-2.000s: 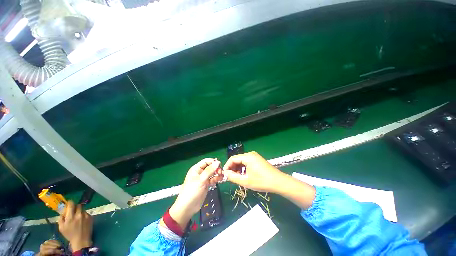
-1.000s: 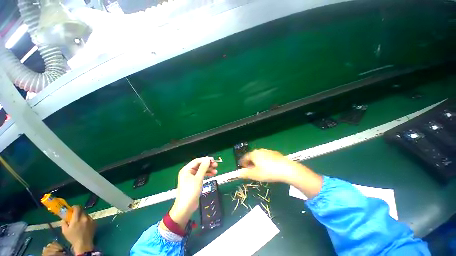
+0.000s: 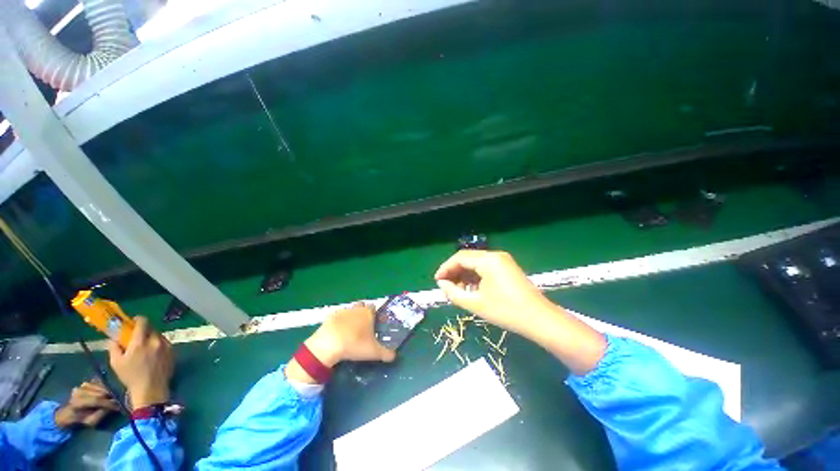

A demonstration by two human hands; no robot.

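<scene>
The black phone unit [image 3: 402, 321] lies tilted on the dark green bench top, its blue-silver electronics end up and to the right. My left hand [image 3: 348, 333] grips it along its left side and covers part of it. My right hand [image 3: 484, 283] is raised to the right of the phone, thumb and fingertips pinched together; whether a tiny part is between them cannot be told. Thin tan strips [image 3: 453, 338] lie loosely right of the phone. A white sheet [image 3: 427, 422] lies below it.
Another white sheet [image 3: 705, 373] lies partly under my right sleeve. The belt beyond the whitish edge strip [image 3: 635, 268] carries black phones [image 3: 472, 241]. A black tray [image 3: 801, 281] is at far right. A neighbour's hand [image 3: 143, 364] holds a yellow-orange tool [image 3: 103, 317] at left.
My left hand has gone from holding a small part above the phone to gripping the phone, which is now tilted. My right hand has lifted slightly. The view has shifted.
</scene>
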